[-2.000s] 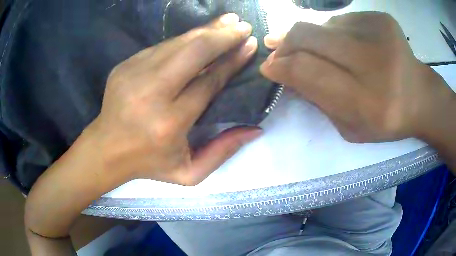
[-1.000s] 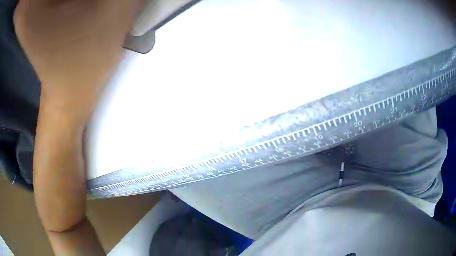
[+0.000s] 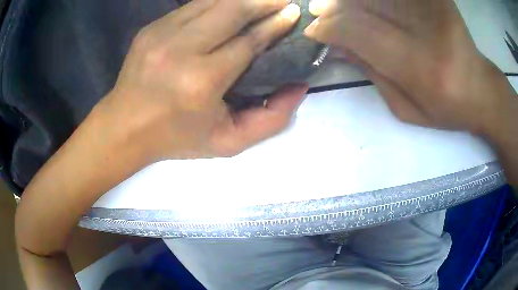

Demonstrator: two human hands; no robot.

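The dark grey garment [image 3: 62, 62] lies at the left and under my left hand. A short run of silver zipper teeth [image 3: 321, 55] shows at its right edge, between my hands. My left hand [image 3: 193, 85] is flat on the cloth, thumb spread, fingertips by the zipper edge at the top of view. My right hand [image 3: 414, 62] is bent over the zipper from the right, its fingertips at the cloth edge close to my left fingertips. The fingers hide most of the zipper.
The white table [image 3: 341, 141] has a curved front edge with a grey measuring tape strip [image 3: 284, 218]. Black thread snips [image 3: 513, 46] lie at the far right. A dark gap line crosses the table near my left thumb. Light grey trousers [image 3: 227, 263] show below the edge.
A second ago the view lay lower on the table, with one hand at the left. Now both hands are together at the zipper edge. The cloth sits higher in view than two seconds ago.
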